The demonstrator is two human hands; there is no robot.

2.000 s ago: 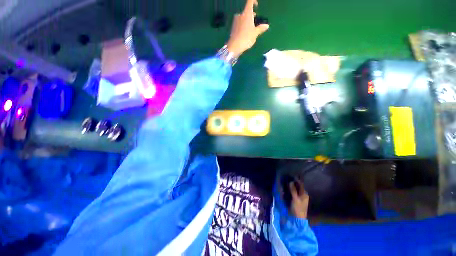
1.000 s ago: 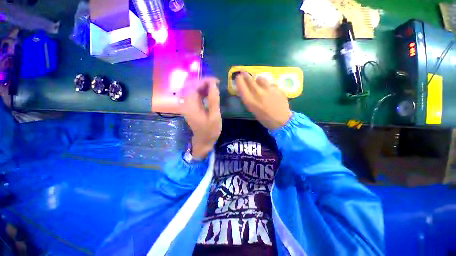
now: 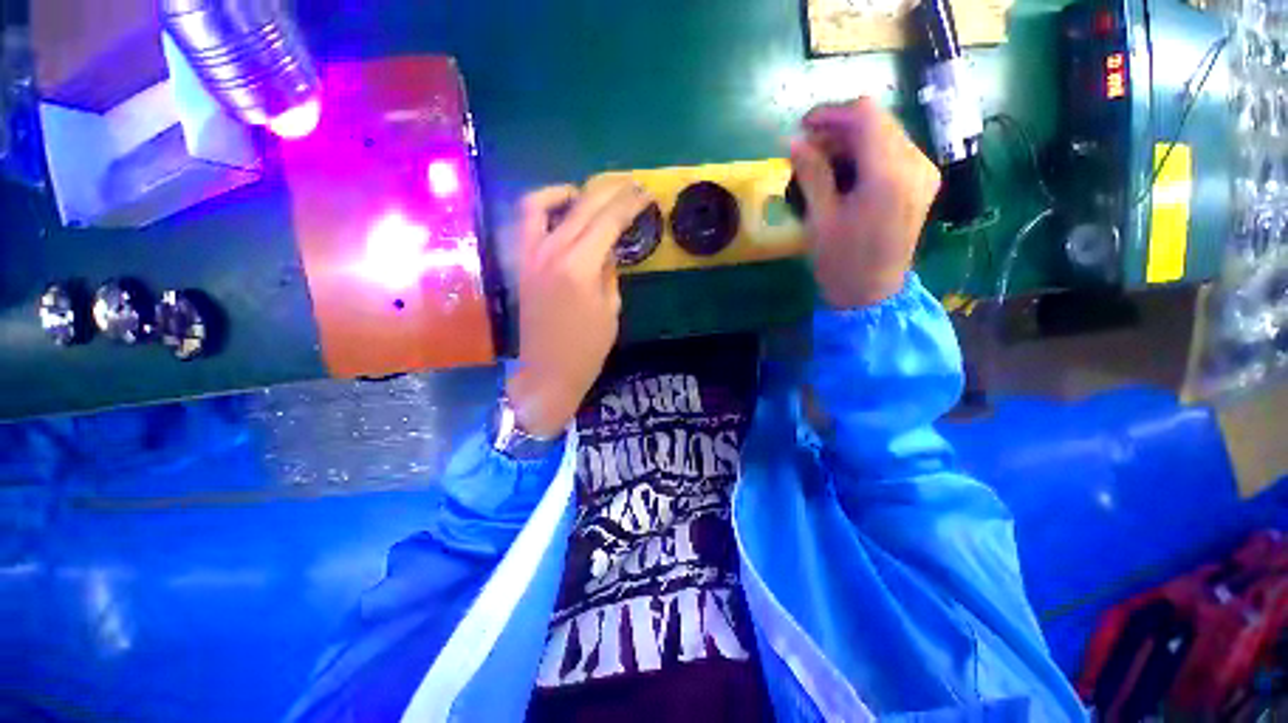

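Note:
The yellow three-hole fixture lies on the green mat in front of me. A round black housing sits in its middle pocket. Another round black housing is in the left pocket, with the fingers of my left hand on it. My right hand is at the fixture's right end, its fingers closed on a dark round housing over or beside the right pocket; whether it is seated is hidden. The right pocket's pale part shows beside it.
An orange-red slab glows pink under a gooseneck lamp. Set-aside round units and a white carton are at left. The electric screwdriver and power supply are at right.
The left and middle pockets now hold black housings. My right hand has moved from the left pocket to the right end. My left hand has come onto the fixture's left end. The view has shifted.

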